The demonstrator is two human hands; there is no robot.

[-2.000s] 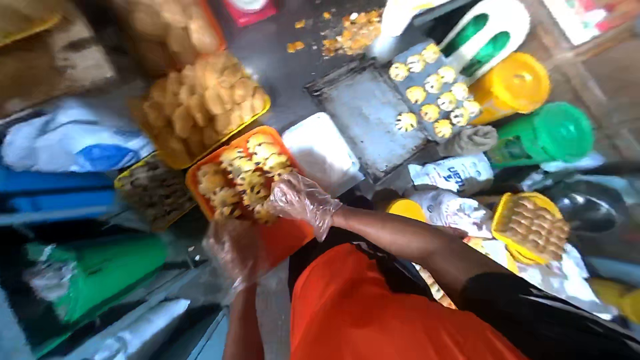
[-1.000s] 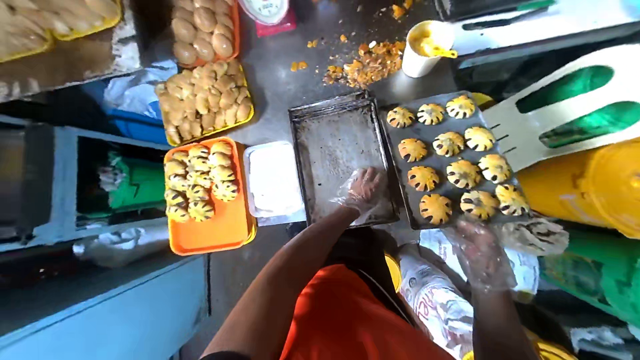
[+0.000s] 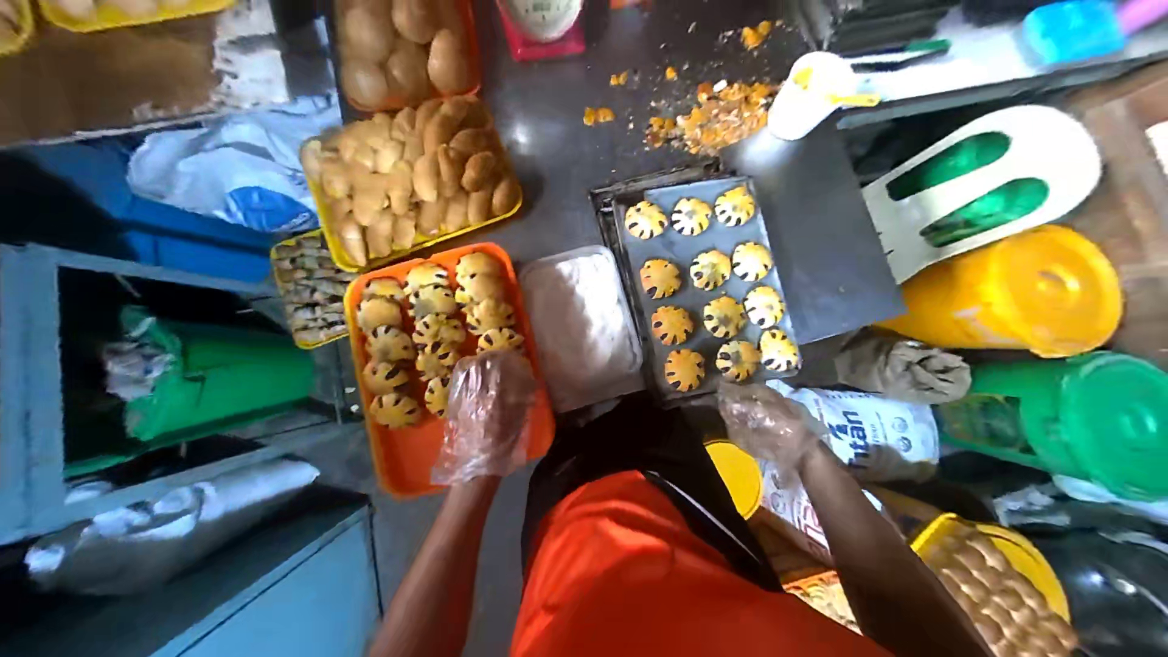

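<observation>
My left hand [image 3: 488, 411], in a clear plastic glove, lies over the lower right part of an orange tray [image 3: 397, 465] with rows of flower-shaped baked buns [image 3: 436, 301]. Its fingers are partly hidden, so its hold cannot be told. My right hand [image 3: 766, 420], also gloved, is at the lower edge of a metal baking sheet [image 3: 698, 297] bearing rows of similar buns; its fingertips touch or nearly touch that edge. The sheet rests on top of a dark baking pan [image 3: 607, 205]. Between the two trays lies a white-dusted rectangular tray [image 3: 584, 319].
Yellow-rimmed tray of rolls [image 3: 411, 173] and orange tray of buns [image 3: 406, 50] stand at upper left. Crumbs [image 3: 716, 119] lie near a white cup [image 3: 803, 96]. A white plastic chair [image 3: 1063, 155], yellow bucket [image 3: 1031, 292] and green bucket [image 3: 1109, 424] are at right.
The baking sheet of buns has moved left onto the dark pan, which lay bare beside it a second ago. My left hand has gone from that pan to the orange tray.
</observation>
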